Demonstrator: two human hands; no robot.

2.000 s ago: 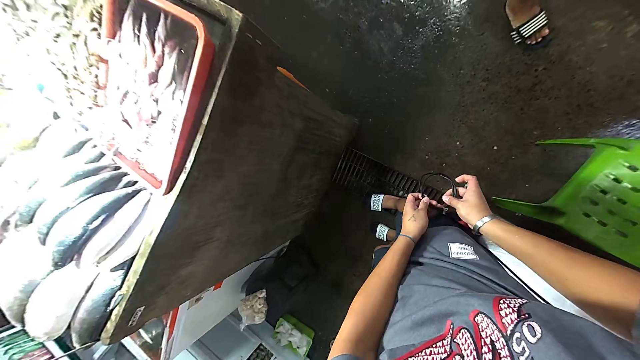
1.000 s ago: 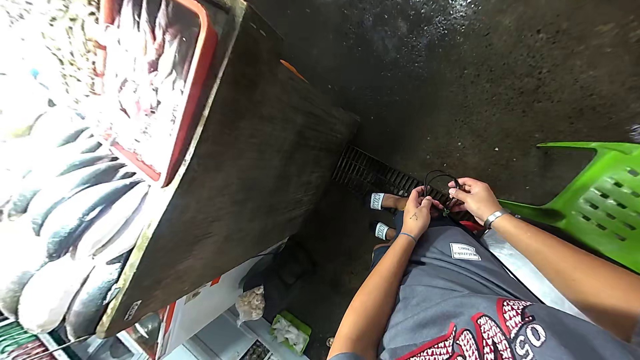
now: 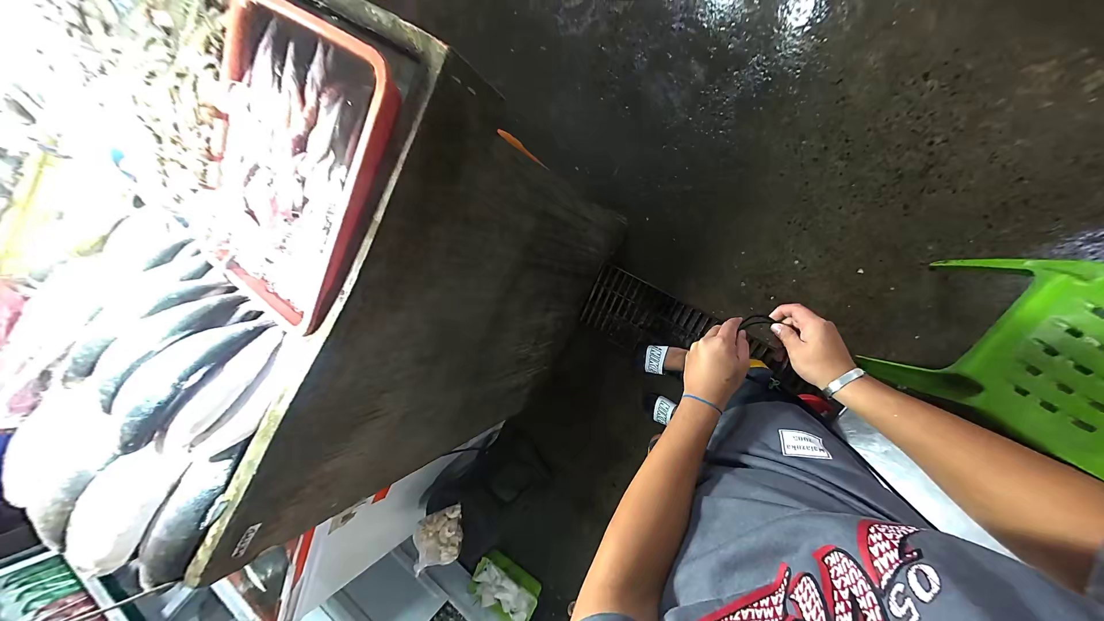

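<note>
My left hand (image 3: 718, 360), with a thin blue band at the wrist, pinches one side of a thin black cord (image 3: 757, 319). Opposite it, my right hand (image 3: 809, 347), wearing a silver-coloured bracelet, has the cord's other side between thumb and fingers. The cord makes a small loop between the fingertips, in front of my waist. Part of it is hidden by the fingers and lost against the dark floor. Below the hands are my grey printed shirt (image 3: 759, 517) and a small yellow and red item that I cannot identify.
On the left a dark-sided counter (image 3: 448, 285) bears whole fish (image 3: 185, 371) and a red tray (image 3: 379, 129) of smaller seafood. A metal floor grate (image 3: 638, 302) lies by my sandalled feet. A green plastic chair (image 3: 1048, 362) stands at right. Bagged goods (image 3: 438, 536) are at the bottom.
Another person's sandalled foot, at the top right two seconds ago, is out of view. My fingers have shifted slightly on the cord, and its loop looks flatter. Yellow and red now show near my waist.
</note>
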